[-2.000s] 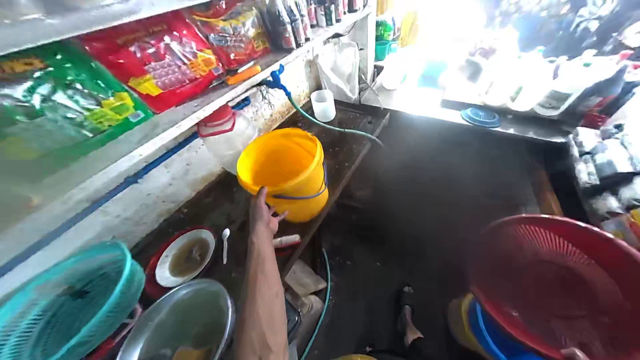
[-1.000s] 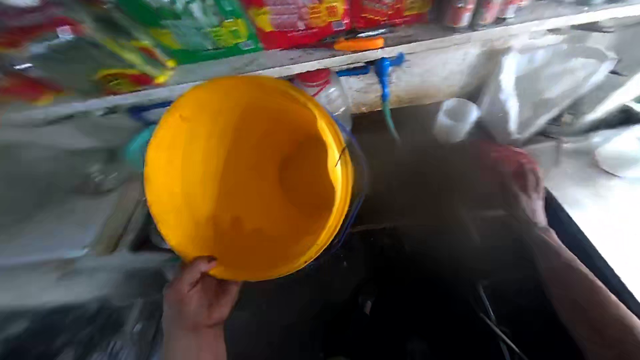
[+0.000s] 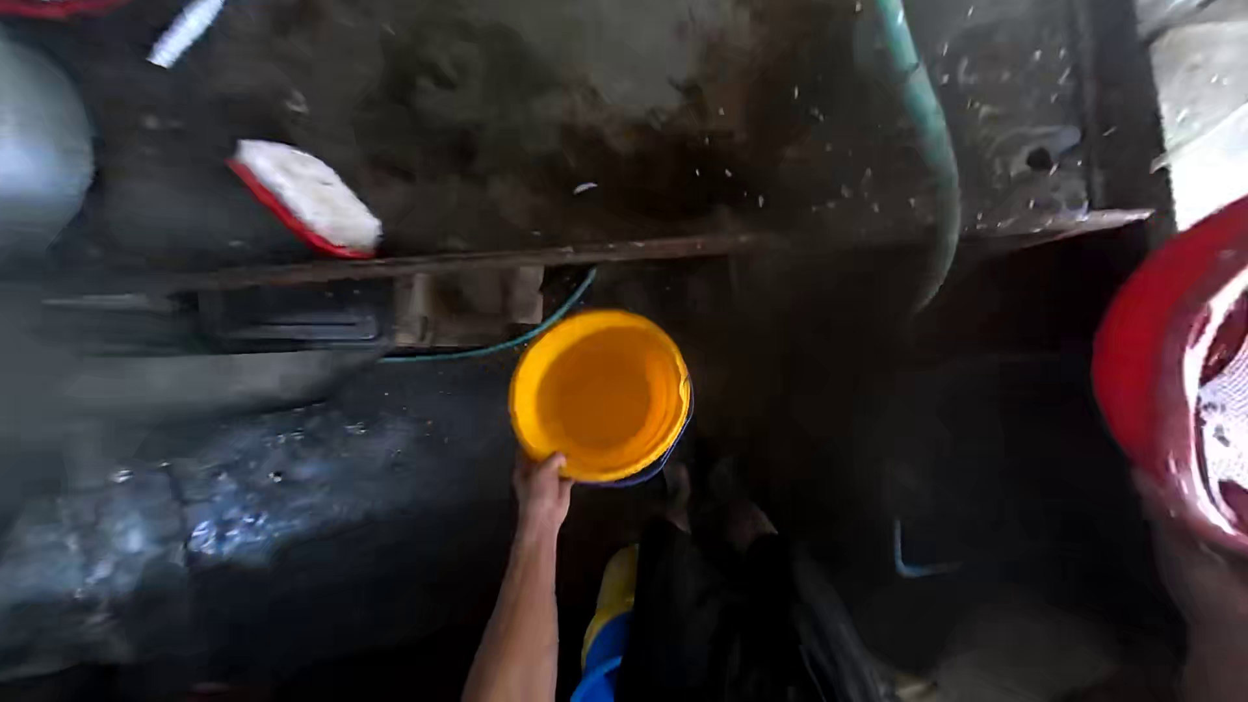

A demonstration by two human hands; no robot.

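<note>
My left hand [image 3: 544,487] grips the lower left rim of a yellow plastic bucket [image 3: 595,395], thumb over the edge. The bucket hangs over the dark floor in front of my feet, its mouth facing up at me; a blue handle shows along its lower right side. My right hand [image 3: 1185,546], dim and partly out of view, is at the far right edge against a red plastic basin or basket [image 3: 1141,361] with a light, perforated-looking inside. The fingers of that hand are hidden or blurred.
A wet dark counter [image 3: 634,127] runs across the top, bearing a red-backed brush or scrubber [image 3: 310,195], a green hose [image 3: 931,136] and a metal bowl [image 3: 39,146]. A thin hose [image 3: 487,349] curves below its edge. Blue and yellow containers [image 3: 609,624] stand by my legs.
The yellow bucket stood on the counter two seconds ago; my left hand now holds it over the floor. The view has swung down. The red vessel at my right hand is now at the right edge.
</note>
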